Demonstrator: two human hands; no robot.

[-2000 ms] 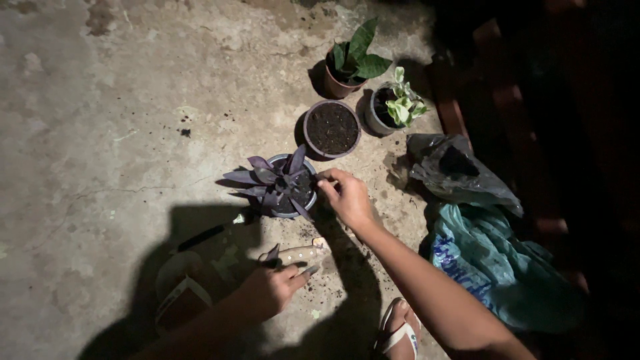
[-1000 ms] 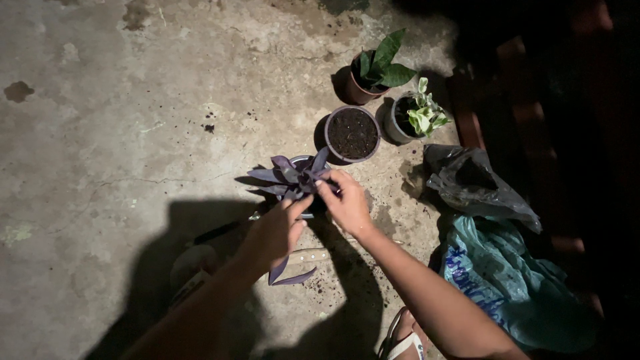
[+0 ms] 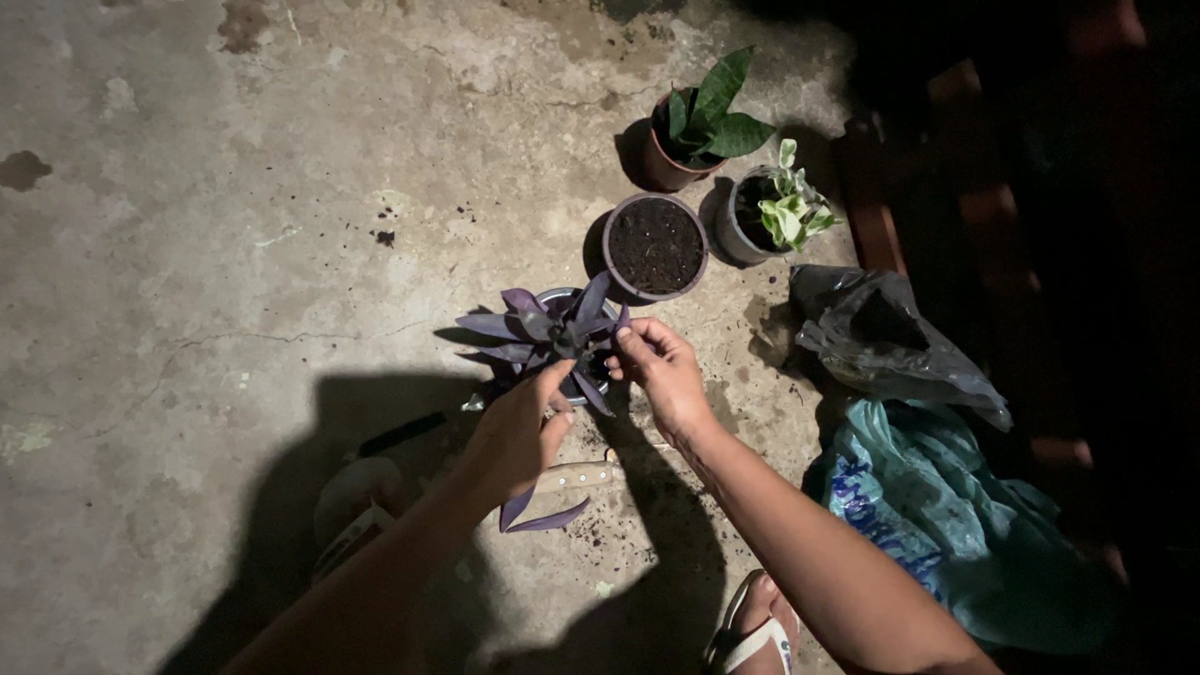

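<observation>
A purple-leaved plant (image 3: 535, 325) grows in a round pot (image 3: 553, 296) on the concrete floor. My right hand (image 3: 664, 370) is at the plant's right side, thumb and fingers pinched on a purple leaf (image 3: 623, 319). My left hand (image 3: 525, 427) is at the near side of the pot, its index finger reaching to the plant's centre; whether it grips anything is not clear. Below the pot lies a knife with a riveted wooden handle (image 3: 574, 476), its blade hidden by my left hand. Cut or loose purple leaves (image 3: 548, 518) lie beside the handle.
A pot of dark soil (image 3: 656, 246) stands behind the plant, near a brown pot with a green-leaved plant (image 3: 672, 169) and a pale pot with a variegated plant (image 3: 742, 239). At right lie a black plastic bag (image 3: 881, 352) and a teal plastic bag (image 3: 975, 525). A dark, slim object (image 3: 403, 435) lies left.
My left hand has moved from near the knife handle up to the plant. Purple leaves now lie by the handle. My right hand has stayed at the plant's right side.
</observation>
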